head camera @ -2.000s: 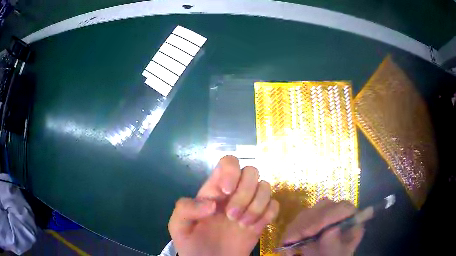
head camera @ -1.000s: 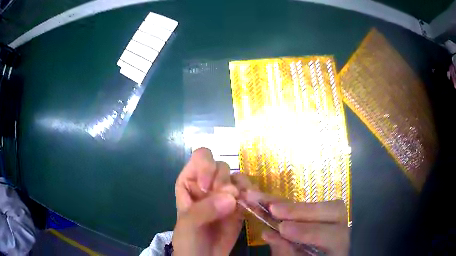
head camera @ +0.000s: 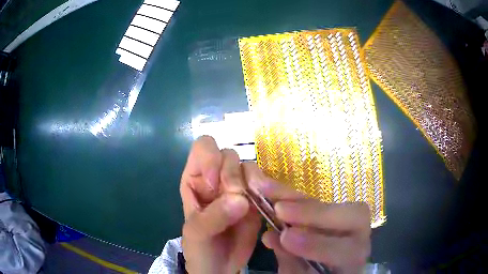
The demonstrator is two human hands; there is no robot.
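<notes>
My right hand (head camera: 321, 230) holds slim dark tweezers (head camera: 267, 214), their tips at the fingertips of my left hand (head camera: 216, 208). My left thumb and fingers are pressed together at the tips; any tiny piece between them is too small to tell. A shiny gold sheet (head camera: 310, 107) with slanted herringbone rows lies beyond and partly under my hands. White strip pieces (head camera: 238, 128) lie at its left edge, on clear film (head camera: 216, 80), partly hidden by my left fingers.
A separate white strip set (head camera: 147, 33) lies farther left, with glossy clear film (head camera: 115, 109) below it. A darker amber sheet (head camera: 420, 80) lies at an angle on the right. The green bench (head camera: 69, 166) has a pale rail (head camera: 45, 21) behind. A greyish-white sleeve (head camera: 18, 227) shows at lower left.
My right hand has moved left with the tweezers, bringing their tips to my left fingertips. My left fingers have closed together. The sheets and strips sit higher in the picture as the view shifted.
</notes>
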